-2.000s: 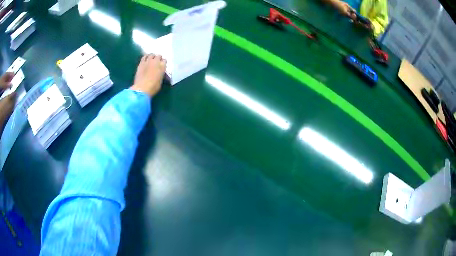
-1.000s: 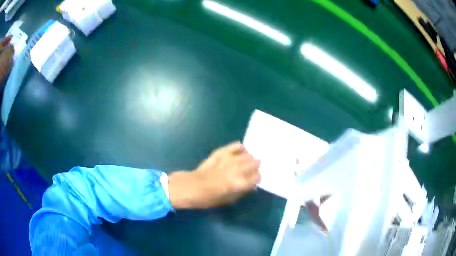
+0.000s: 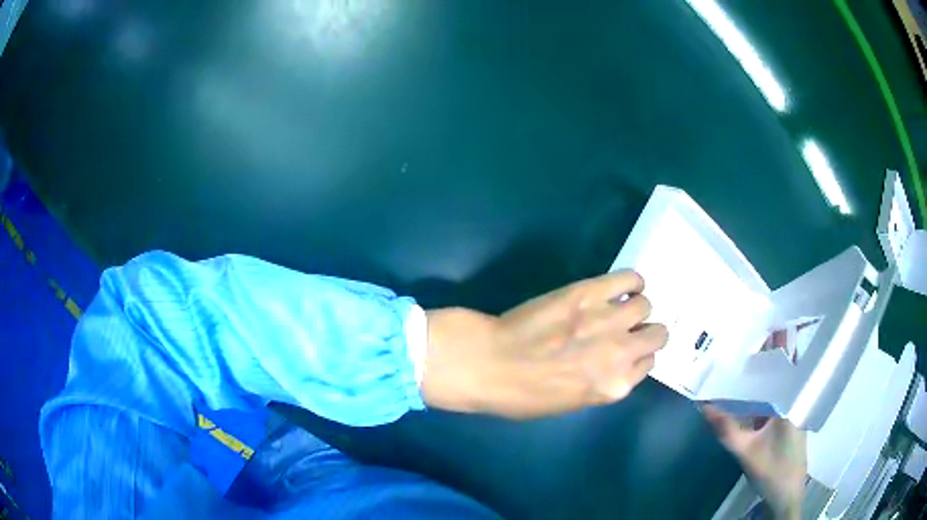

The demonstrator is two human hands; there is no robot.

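Note:
An open white packaging box with a shallow base [image 3: 720,266] lies at right centre, small dark print inside. A white insert card [image 3: 828,289] with raised edges and an irregular cutout stands slanted at the base's right side; a reddish patch shows through the cutout. My left hand [image 3: 569,345] grips the base's near left edge, fingers curled. My right hand [image 3: 762,447] holds the insert card from below, near the box's lower corner; its fingers are partly hidden behind the card. Where card and lid meet is hard to tell.
Another open white box [image 3: 897,221] stands at the right edge. White sheets and card edges [image 3: 864,442] are piled at lower right, cut off by the frame. The dark green table [image 3: 407,163] carries a bright green line at upper right. A blue floor with yellow marks shows at left.
The view has swung right and down. My left hand has moved from the far box and brought a box beside the insert card. My right hand has come into clearer view.

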